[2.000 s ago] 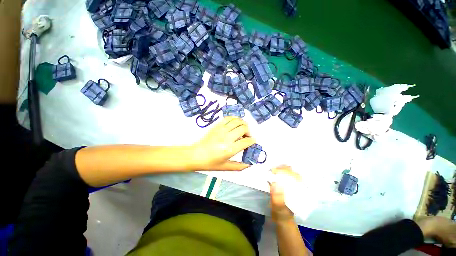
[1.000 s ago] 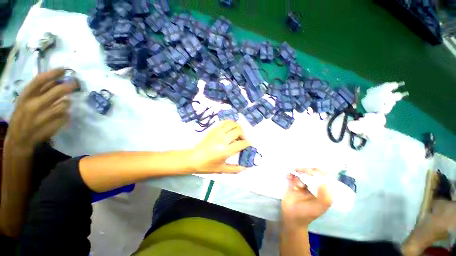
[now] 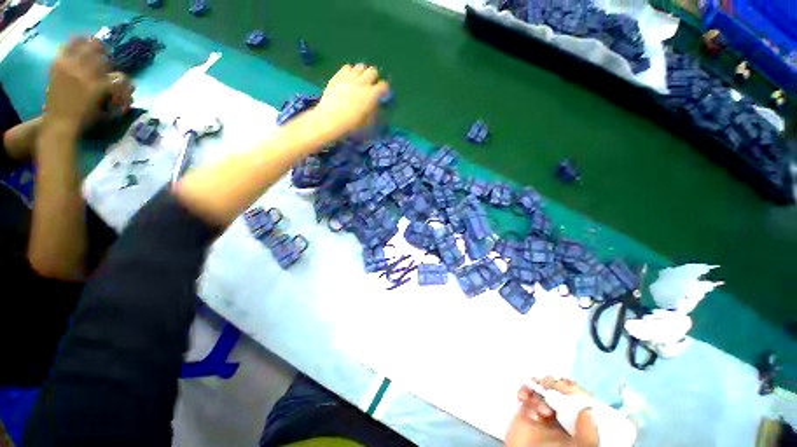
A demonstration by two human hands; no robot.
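Observation:
My left hand [image 3: 354,98] is stretched out above the upper end of the heap, at the belt's near edge. Its fingers are curled down on a miniature bag [image 3: 385,93], of which only a small blue bit shows at the fingertips. My right hand [image 3: 549,412] is at the bottom edge, partly cut off, with the white glue bottle [image 3: 572,407] in its fist. The heap of navy-grey plaid bags [image 3: 419,202] lies across the middle of the table. Two bags [image 3: 287,251] lie singly left of the heap. Thin black handle cords [image 3: 399,271] lie at its near side.
Black-handled scissors [image 3: 622,330] and crumpled tissue [image 3: 661,325] lie at the heap's right end. A hammer-like tool [image 3: 185,148] lies left, partly behind my forearm. The green belt [image 3: 393,57] carries several bags. Beyond it stands a long tray [image 3: 559,65]. A neighbour's hands [image 3: 83,83] are far left.
My left hand has moved from the white sheet up and over the heap to the belt's edge, with the bag. My right hand still holds the bottle. The view has shifted left and up.

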